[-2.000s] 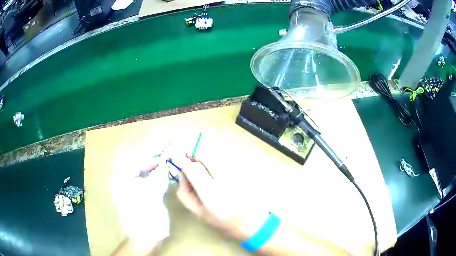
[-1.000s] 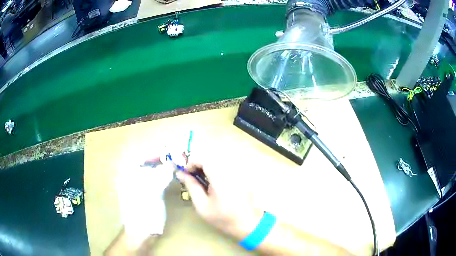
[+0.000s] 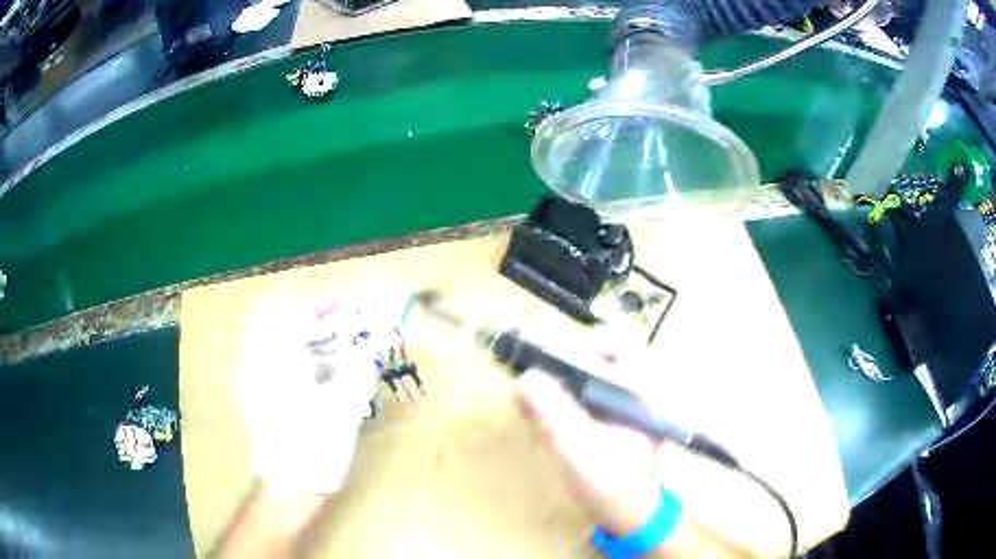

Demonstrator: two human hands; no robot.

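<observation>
My left hand [image 3: 311, 399], in a white glove and washed out by glare, holds a small white part whose outline is hard to see. Blue, red and green wires [image 3: 395, 352] come from it, and two dark pin-like ends [image 3: 404, 380] stand beside my fingers. My bare right hand [image 3: 584, 426], with a blue wristband, is closed around the soldering iron [image 3: 590, 391]. The iron's blurred tip points left toward the part, apart from it. The black iron stand [image 3: 568, 257] is behind it, with its holder empty.
A clear fume funnel [image 3: 644, 158] hangs above the stand. Small assemblies [image 3: 319, 82] lie on the green belt [image 3: 218, 180]. A white cluster [image 3: 137, 442] lies on the left bench. A wire bundle [image 3: 868, 363] and black cable [image 3: 836, 224] lie on the right.
My right hand has left the part and moved right, and the iron is out of its stand and in that hand. Two dark ends now show by my left hand. Belt assemblies have shifted left.
</observation>
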